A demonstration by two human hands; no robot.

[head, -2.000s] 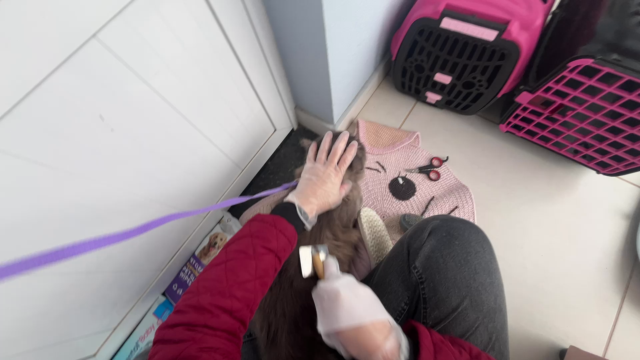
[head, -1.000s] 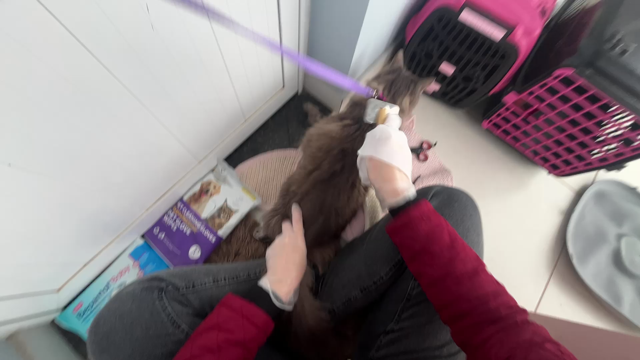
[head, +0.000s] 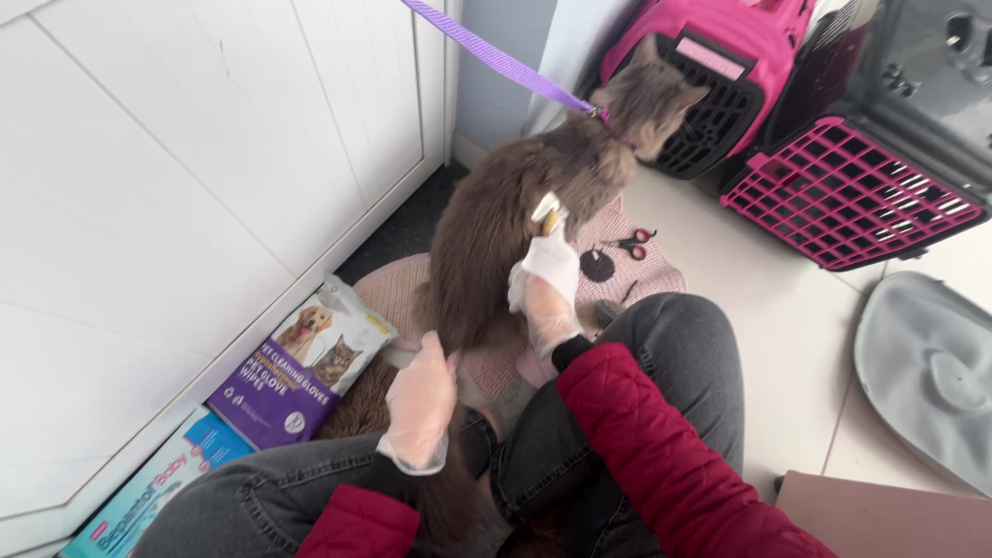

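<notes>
A long-haired grey-brown cat stands on a pink knitted mat, its head turned toward a pink carrier. It wears a pink collar or harness clipped to a purple leash. My right hand, in a clear glove, grips a grooming tool with a pale head and a yellowish handle, against the cat's side. My left hand, also gloved, is at the base of the tail, thumb side up; its fingers are partly hidden, so I cannot tell how firmly they close. Red-handled scissors lie on the mat.
A pink carrier with a black door stands ahead. Beside it is a dark carrier with a pink grille. A grey plastic tray lies on the tiles at right. Pet glove wipes and a turquoise pack lie along the white door.
Two seconds ago my left hand lay on the cat's head; now it is by the tail. The cat's head has risen toward the carrier. My right hand has moved back from near the collar to the cat's side.
</notes>
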